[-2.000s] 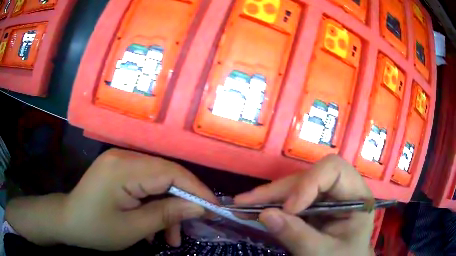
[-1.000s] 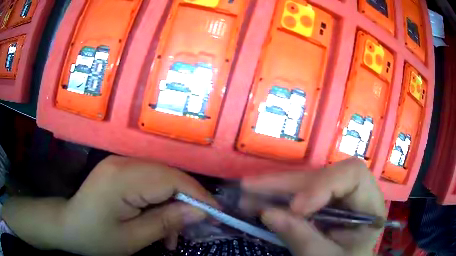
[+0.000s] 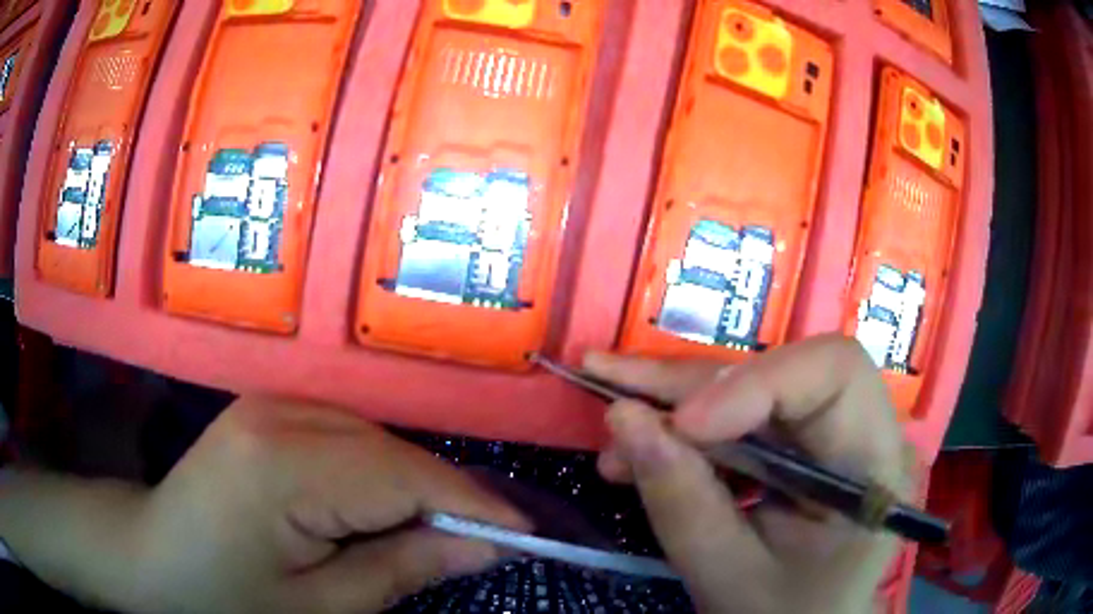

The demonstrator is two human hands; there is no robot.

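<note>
My right hand (image 3: 767, 468) holds dark metal tweezers (image 3: 779, 465). Their tip is at the lower right corner of the middle orange phone (image 3: 479, 132), which lies back side up in the pink-red foam tray (image 3: 456, 398). A tiny sticker at the tip is too small to make out. My left hand (image 3: 324, 504) pinches a narrow white liner strip (image 3: 545, 547) between thumb and forefinger, below the tray. The strip's far end passes behind my right hand. The phone's silver card slots (image 3: 465, 240) and yellow camera block (image 3: 491, 10) show.
More open-backed orange phones lie in the tray on both sides, such as one at the right (image 3: 737, 168). Another foam tray (image 3: 1061, 240) stands at the right edge. Dark sparkly clothing (image 3: 503, 594) is below my hands. White paper (image 3: 1004, 17) shows at the upper right.
My right hand has moved the tweezers from the strip up to the middle phone's lower right corner. The view has shifted, so the tray appears further left. My left hand still holds the strip.
</note>
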